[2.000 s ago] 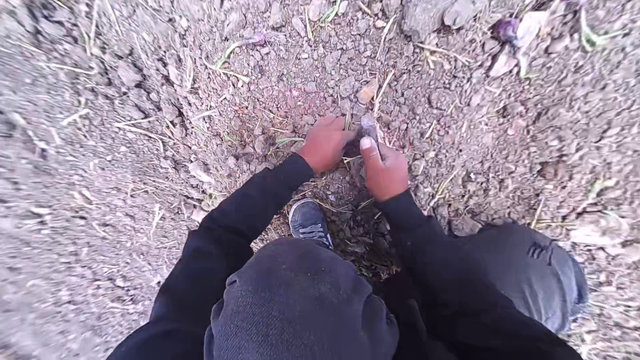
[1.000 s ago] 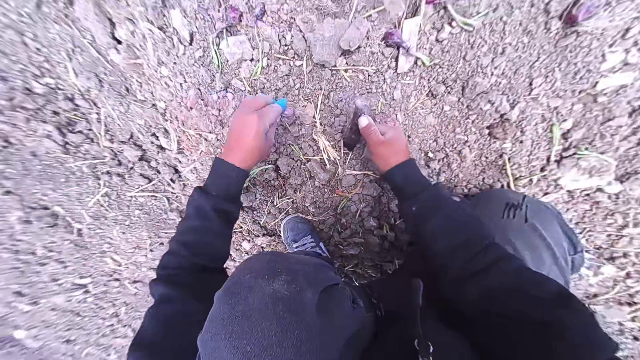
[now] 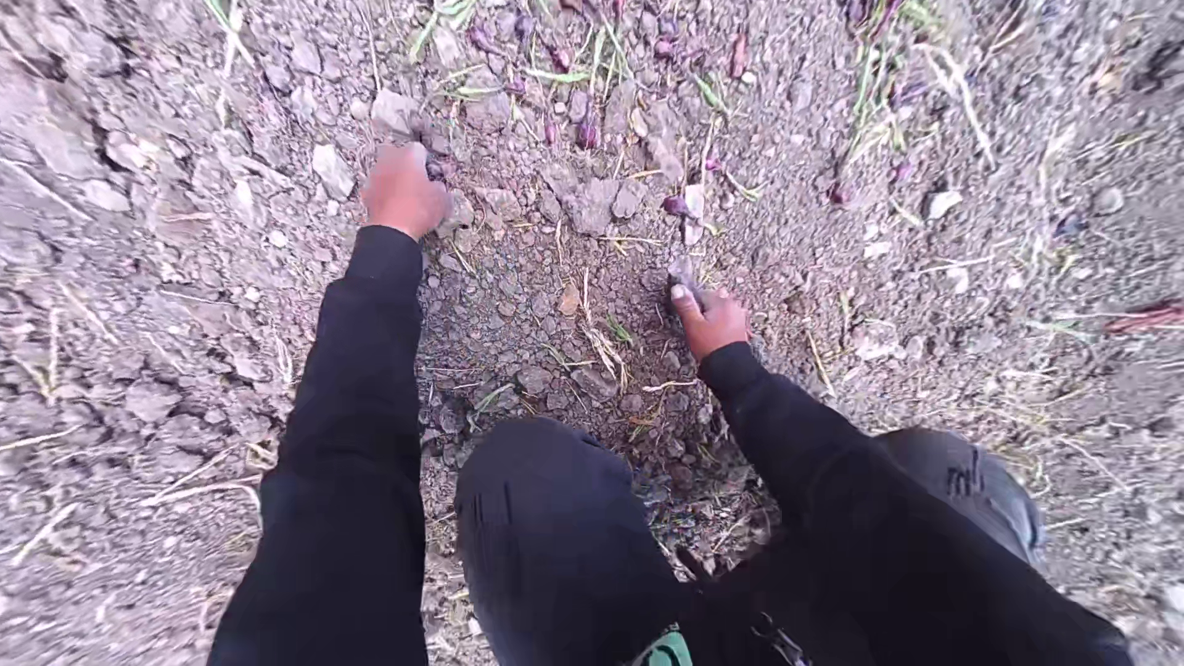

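My left hand (image 3: 404, 191) reaches down to the soil at the upper left, its fingers curled by a small dark purplish thing; whether it grips that thing cannot be told. At the centre right, my right hand (image 3: 712, 319) is closed around a flat, dirt-covered tool (image 3: 682, 271), its thumb on top; the kind of tool is not clear. Ahead of the right hand a small red onion bulb (image 3: 675, 205) lies beside a pale flat piece (image 3: 694, 213). Further ahead are several red onions (image 3: 587, 135) with green leaves.
Cloddy dry soil (image 3: 518, 314) with dry straw (image 3: 601, 342) spreads around my knees. More onion tops (image 3: 869, 102) lie at the upper right, and a reddish strip (image 3: 1147, 319) lies at the far right. A stone (image 3: 333, 171) sits left of my left hand.
My left hand has moved forward and left, away from my right hand; the blue thing at its fingertips a second ago does not show now. The view has shifted forward, bringing more onions into sight.
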